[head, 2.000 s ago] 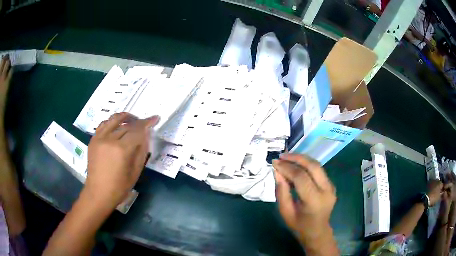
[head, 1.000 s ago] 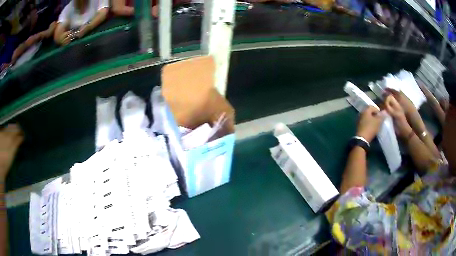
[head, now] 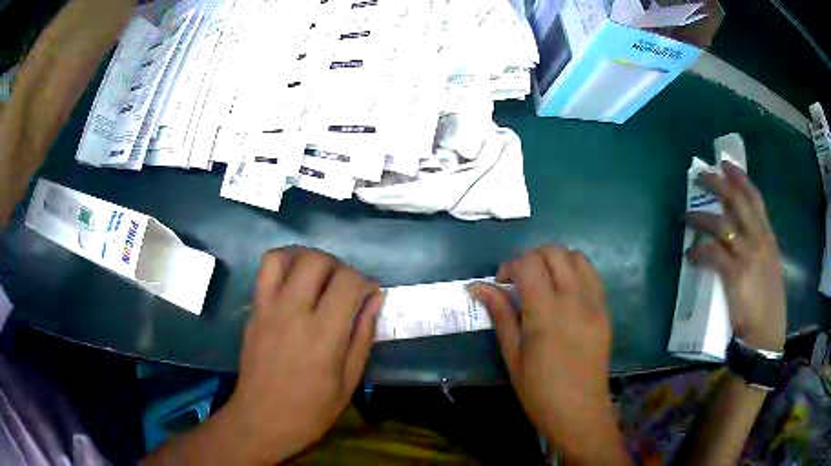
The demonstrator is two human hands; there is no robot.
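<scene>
A folded leaflet (head: 428, 309), a narrow white printed strip, lies low in the middle near the table's front edge. My left hand (head: 310, 332) grips its left end. My right hand (head: 556, 337) grips its right end, thumb on top. A product carton (head: 109, 238) lies at the left on the green table, its open end and white flap facing right. The leaflet pile (head: 310, 100) spreads behind my hands, with a crumpled paper at its right front.
The supply box (head: 610, 68) stands behind at the right with papers inside. At the right another person's hand (head: 738, 237) with a ring and black band rests on a white carton (head: 702, 309). Another person's forearm (head: 55, 91) reaches in at upper left. The green table (head: 592, 200) curves around.
The view has swung back down and left. Both my hands are now in view, holding a folded leaflet. The neighbour's hand on the right has moved onto the white carton.
</scene>
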